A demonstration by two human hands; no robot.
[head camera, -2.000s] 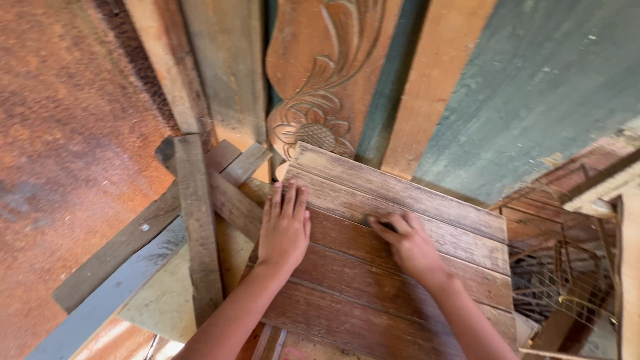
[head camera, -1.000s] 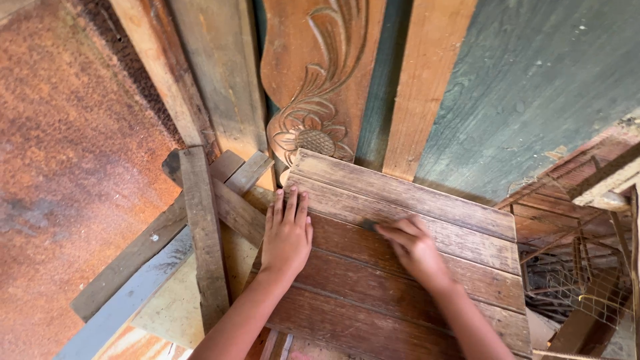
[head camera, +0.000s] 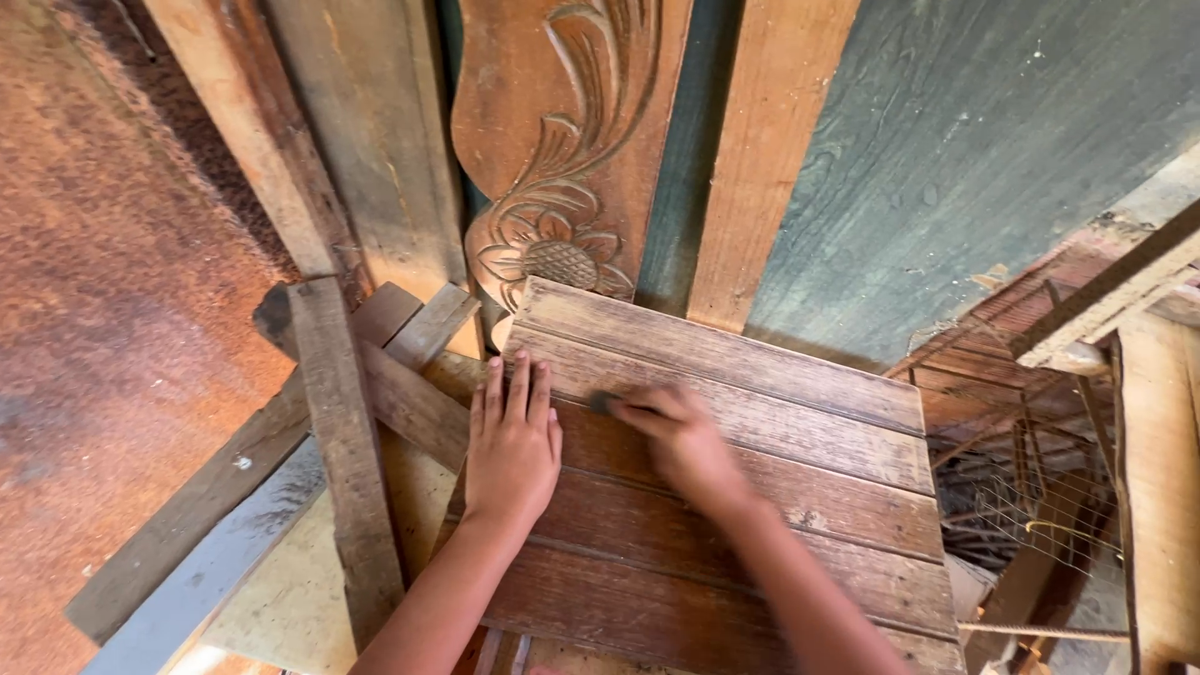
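A grooved wooden panel lies tilted in front of me, pale and worn along its far boards and darker red-brown nearer me. My left hand rests flat on the panel's left edge, fingers pointing away and slightly apart, holding nothing. Blurred, my right hand is over the panel's middle, its fingers closed on a small dark piece. That piece is against the board surface near a groove; its kind cannot be told.
Crossed wood offcuts lie at the left. Behind the panel stand a carved flower board and a plain plank against a blue-green wall. Wire mesh and sticks are at the right, beside a wooden post.
My right hand stays over the panel's middle with the dark piece, shifting only slightly. My left hand remains flat at the panel's left edge.
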